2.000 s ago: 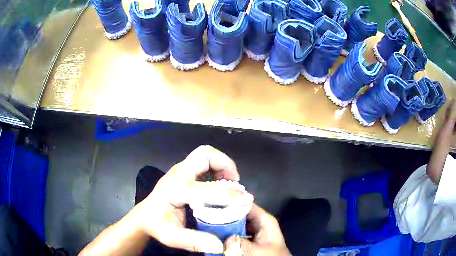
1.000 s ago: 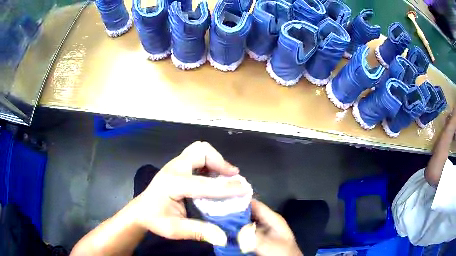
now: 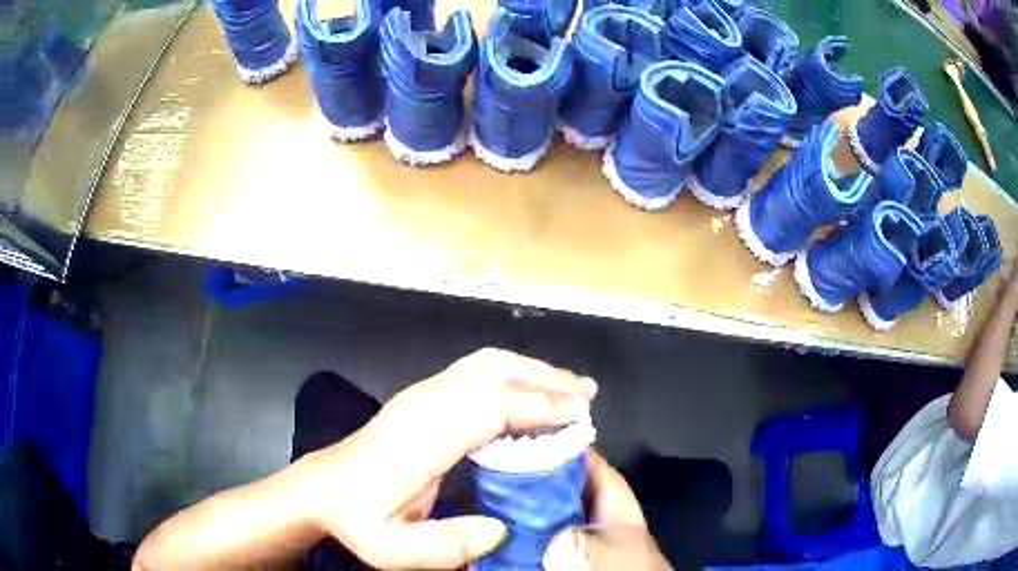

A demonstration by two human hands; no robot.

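Observation:
A blue sleeve point(image 3: 525, 507) with a whitish ruffled ring point(image 3: 536, 448) on its upper end is held low in the middle of the view, above the wearer's lap. My left hand point(image 3: 430, 457) grips it from the left, fingers over the ring and thumb against the blue side. A small yellow band shows at that thumb. My right hand point(image 3: 614, 524) holds the sleeve from the right, its thumb near the lower part, blurred. The sleeve's lower end is cut off by the picture's edge.
Several joined pieces point(image 3: 519, 106) stand on the tan bench point(image 3: 335, 212). A tan slender piece point(image 3: 969, 114) lies on the green surface point(image 3: 943, 39). A dark glossy panel point(image 3: 67, 100) is at left. A blue stool point(image 3: 770, 474) and a person's arm and pale sleeve point(image 3: 932, 468) are at right.
The ring was tilted towards the camera and now shows more from the side, with more blue side visible. My left fingers have shifted right and up over the ring. Both hands still hold the piece.

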